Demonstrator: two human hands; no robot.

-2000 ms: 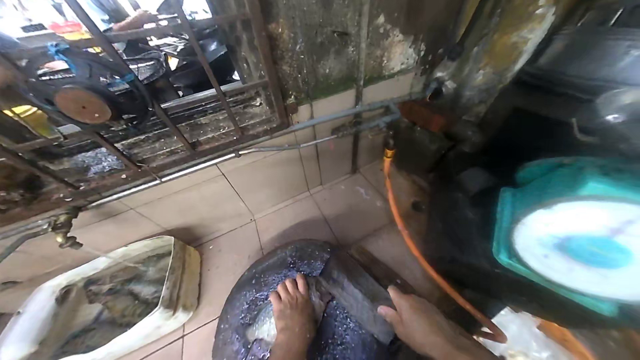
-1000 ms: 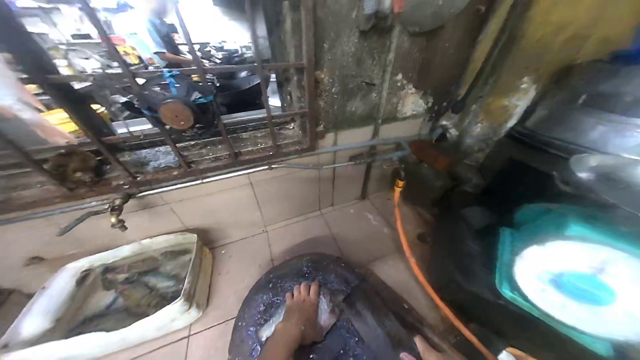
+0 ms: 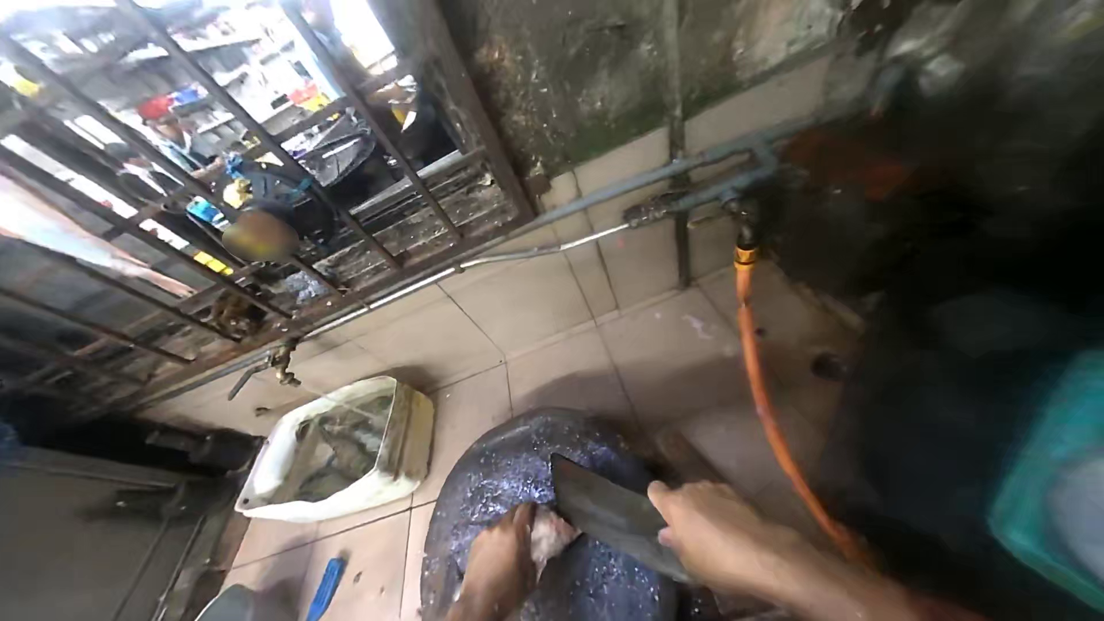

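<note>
On a round, dark chopping block [image 3: 483, 483] flecked with wet scraps, my left hand [image 3: 500, 556] grips a pale piece, likely fish [image 3: 550, 536]. My right hand [image 3: 711, 526] is closed around the handle end of a broad cleaver [image 3: 612, 513]. Its dark blade lies slantwise over the block, close beside the pale piece; whether they touch cannot be told. To the left, a white plastic tub [image 3: 405, 440] holds water and what look like several fish. A thin stream runs into it from a brass tap [image 3: 283, 366].
An orange hose [image 3: 763, 388] hangs from a pipe and curves down right of my right hand. A teal scale [image 3: 1048, 492] stands at the right edge. A blue-handled tool [image 3: 326, 586] lies on the tiles. Behind rusty window bars [image 3: 379, 138], people are at work.
My left hand has gone from lying flat on the fish to gripping a pale piece. The cleaver, low at the block's right side a second ago, now reaches over its middle. The view has swung.
</note>
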